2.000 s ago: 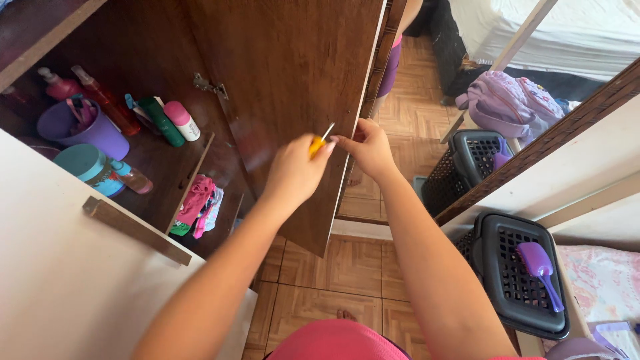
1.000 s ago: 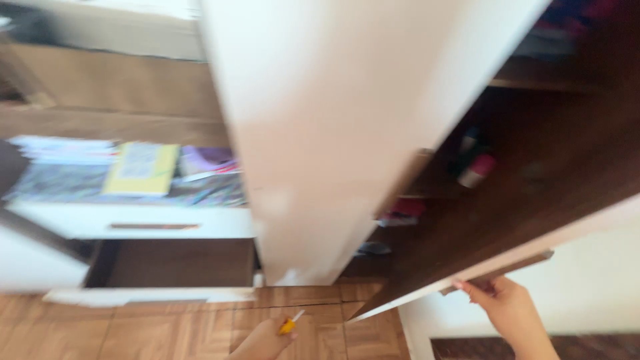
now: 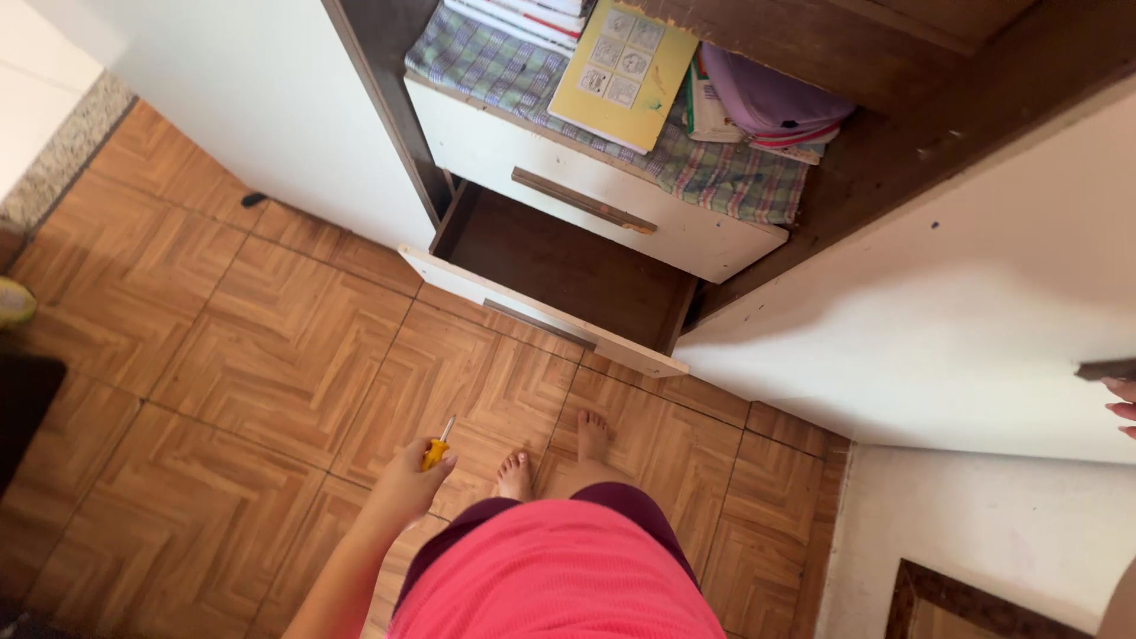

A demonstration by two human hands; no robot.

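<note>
A small screwdriver [image 3: 436, 454] with a yellow handle is in my left hand [image 3: 410, 484], its metal tip pointing up and away from me over the tiled floor. At the right edge, the fingertips of my right hand [image 3: 1123, 406] touch the dark handle [image 3: 1105, 369] of a white wardrobe door [image 3: 958, 293]; most of that hand is out of view. Ahead of me the lower drawer [image 3: 568, 257] of the wardrobe is pulled out and shows a bare brown bottom. Above it the upper drawer [image 3: 568, 169] is closed, with a brown bar handle.
On the checked cloth [image 3: 497, 80] above the drawers lie a yellow notebook [image 3: 626, 75], stacked books [image 3: 532, 22] and a purple case [image 3: 768, 89]. Another white door [image 3: 266, 115] stands at the left. My bare feet are on the floor [image 3: 479, 382]. A framed mirror [image 3: 954, 603] shows at bottom right.
Two seconds ago both hands were together at the edge of an open door, which has since swung closed. The view has turned toward the drawers, and my left hand with the screwdriver is now apart.
</note>
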